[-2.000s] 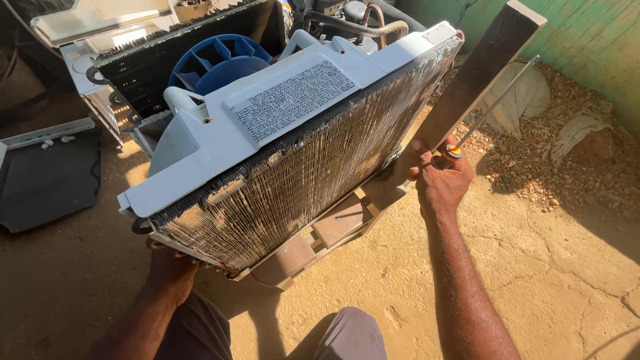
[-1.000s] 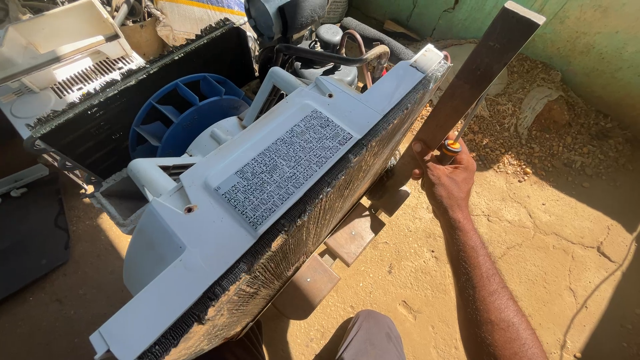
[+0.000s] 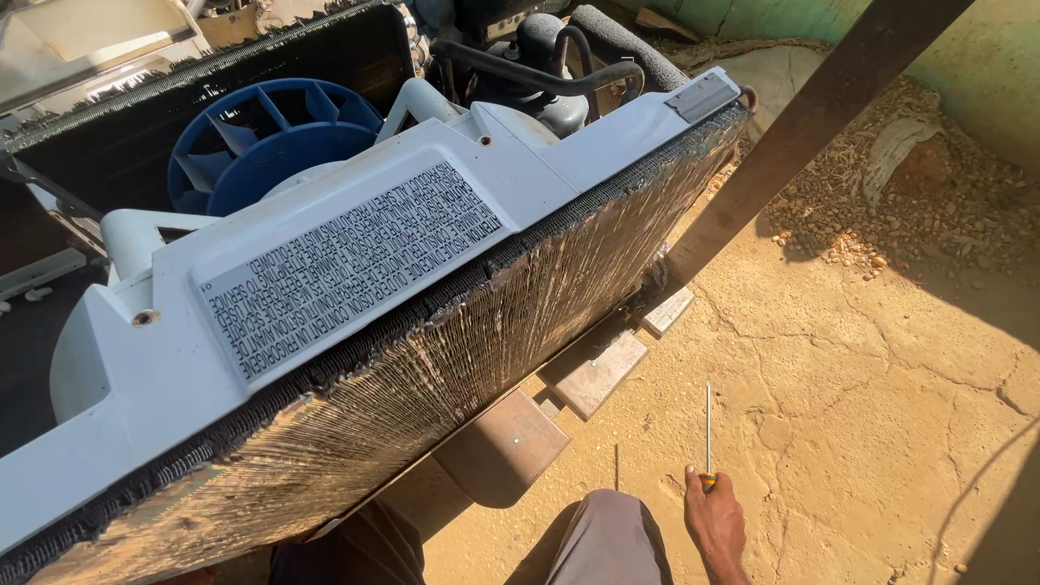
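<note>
My right hand (image 3: pixel 715 520) is closed around the yellow and black handle of a screwdriver (image 3: pixel 708 431), low at the right beside my knee. The screwdriver's shaft points up and away from me. An air conditioner unit with a white plastic top cover (image 3: pixel 325 268) and a printed warning label stands tilted across the view. Its finned condenser coil (image 3: pixel 487 325) faces me, dirty and frayed along the top edge. Behind the cover is a blue fan wheel (image 3: pixel 268 146). My left hand is hidden below the unit's lower left edge; only a sliver of skin may show there.
Wooden slats (image 3: pixel 597 374) lie beneath the unit. A dark wooden post (image 3: pixel 812 122) slants up from its right end. Behind stand a black compressor (image 3: pixel 536 73) and a foam-wrapped pipe (image 3: pixel 630 49). Pebbles (image 3: pixel 869 236) lie by the green wall (image 3: pixel 991 81); cracked ground lies at right.
My right hand has left the wooden post and come down toward my knee, still holding the screwdriver. The left hand, visible at the unit's lower corner two seconds ago, is out of sight. The view is closer.
</note>
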